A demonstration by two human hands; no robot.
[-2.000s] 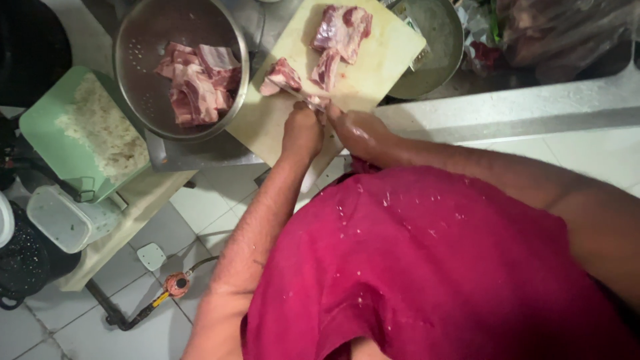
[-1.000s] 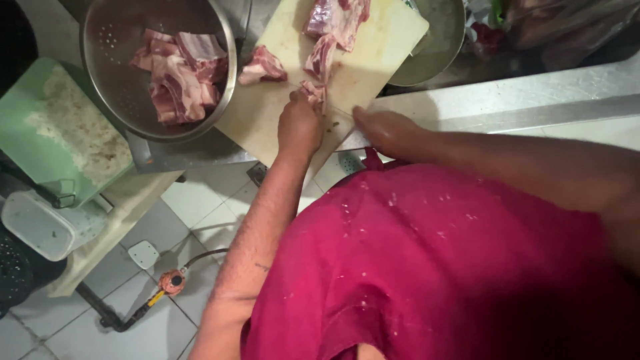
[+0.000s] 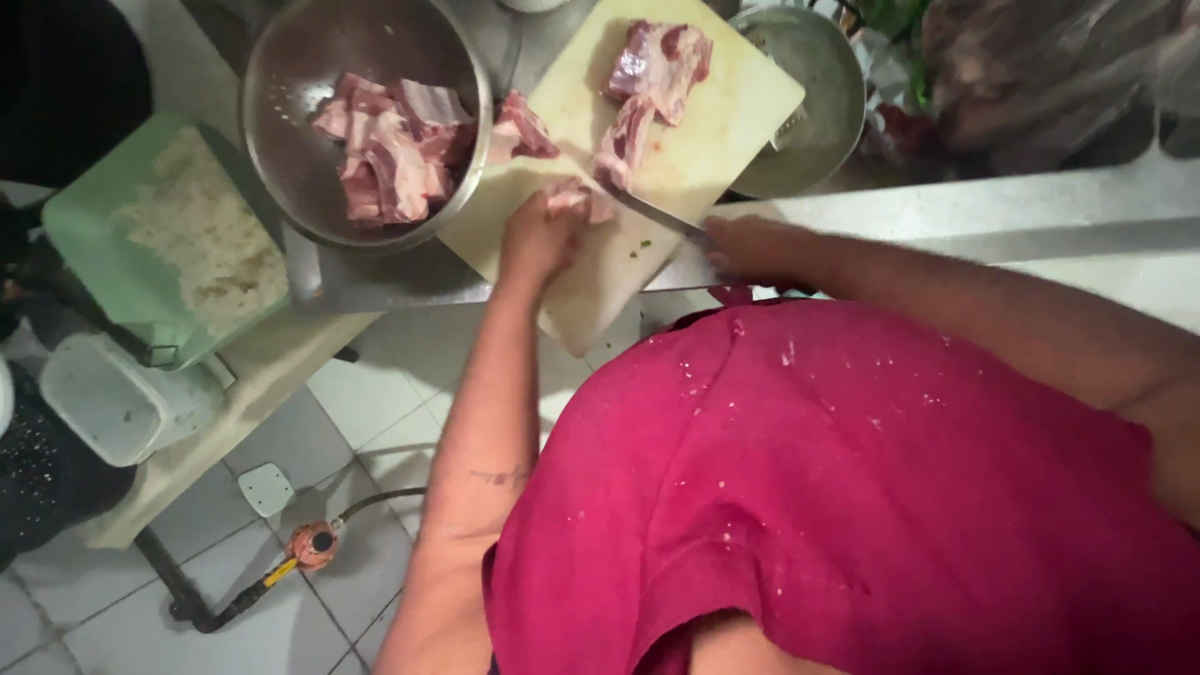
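My left hand (image 3: pixel 541 236) is closed on a small piece of raw meat (image 3: pixel 579 201) on the white cutting board (image 3: pixel 600 298). In my right hand (image 3: pixel 750 246) is a knife (image 3: pixel 653 214), its blade pointing left and its tip at the lower end of a raw meat strip (image 3: pixel 625 143). A larger chunk of raw ribs (image 3: pixel 660 67) lies above that strip. Beside the bowl another raw meat piece (image 3: pixel 524 128) rests on the board. The steel bowl (image 3: pixel 476 178) at the upper left holds several cut raw pieces (image 3: pixel 398 159).
A green tub (image 3: pixel 80 202) with a pale, crumbly food stands left, near a clear plastic container (image 3: pixel 103 398). A round metal pan (image 3: pixel 834 141) sits partly beneath the board's right side. Plastic-wrapped items (image 3: pixel 1041 75) lie upper right. A gas regulator (image 3: pixel 312 545) with hose is below, over floor tiles.
The meat piece near the bowl was by the knife and my hands two seconds ago; it now lies apart. My right hand has brought the knife up to the meat strip.
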